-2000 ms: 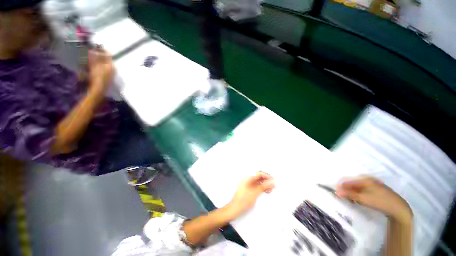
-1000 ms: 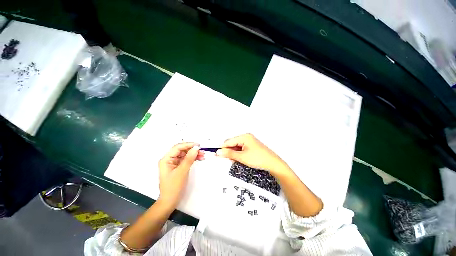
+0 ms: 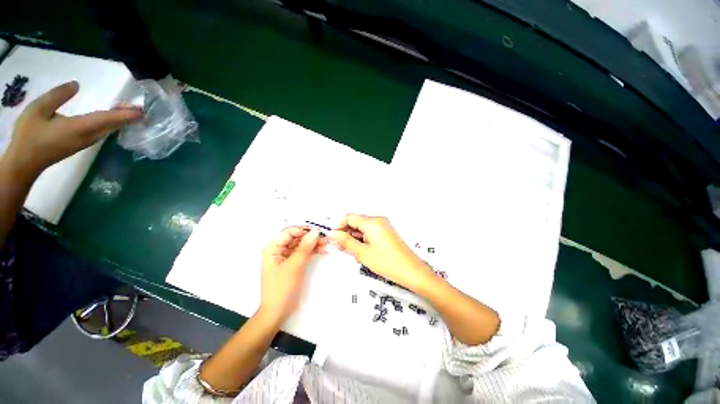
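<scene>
My right hand [image 3: 374,241] holds thin black tweezers [image 3: 318,226] over the white pad [image 3: 237,245]. My left hand [image 3: 286,264] is close beside it, its thumb and fingers pinched on a tiny dark part [image 3: 323,233]; the part is mostly hidden by the fingertips. Small dark parts [image 3: 384,305] lie loosely in the pale compartment nearest my body. The heap of dark parts [image 3: 371,274] beyond them is mostly covered by my right hand and forearm. Tiny specks [image 3: 282,192] lie on the pad.
Another person's hand [image 3: 59,130] reaches in at the left, over another white pad [image 3: 55,71] and near a clear crumpled bag [image 3: 158,126]. A white tray [image 3: 489,158] lies beyond my right arm. A bag of dark parts [image 3: 643,335] lies at far right.
The other person's hand has come into view at the left. My hands stay together; the tweezers now point up-left past my left fingertips. My right forearm covers more of the heap.
</scene>
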